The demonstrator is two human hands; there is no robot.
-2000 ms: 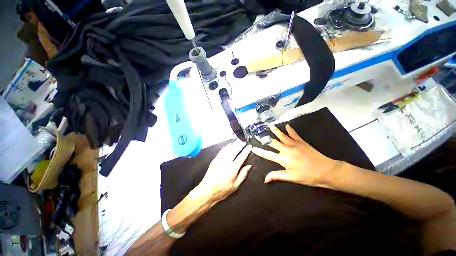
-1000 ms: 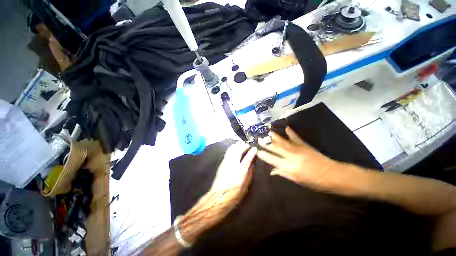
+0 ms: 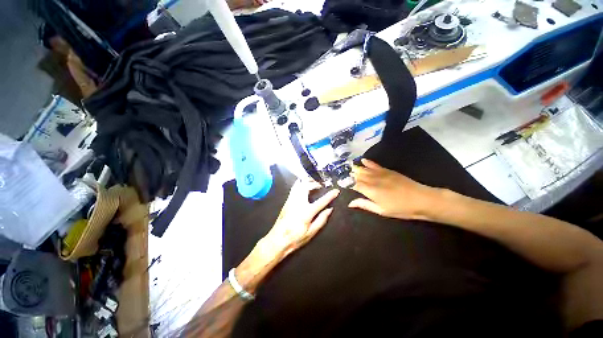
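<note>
A broad dark brown-black cloth panel (image 3: pixel 370 257) lies flat under the needle area of the white sewing machine (image 3: pixel 489 76) with a blue stripe. My left hand (image 3: pixel 301 214), with a pale band at the wrist, rests on the cloth just left of the presser foot (image 3: pixel 338 173). My right hand (image 3: pixel 390 191) lies on the cloth just right of it, its fingertips close to the metal parts. Both hands are bare and press on the cloth. Whether the fingers pinch the cloth's edge cannot be told. A dark curved strip (image 3: pixel 399 86) hangs over the machine head.
A pale blue guard (image 3: pixel 251 168) stands left of the needle. A tangled pile of dark strips (image 3: pixel 159 112) lies behind. A tan basket (image 3: pixel 96 228) is at left. Dark and red tools (image 3: pixel 522 129) and a clear plastic bag (image 3: pixel 555 158) lie at right. A white rod (image 3: pixel 231 33) rises at the top.
The cloth has moved away from me under the needle area, its edge now reaching past the blue guard. My right hand's fingers have drawn closer together. The view has shifted slightly.
</note>
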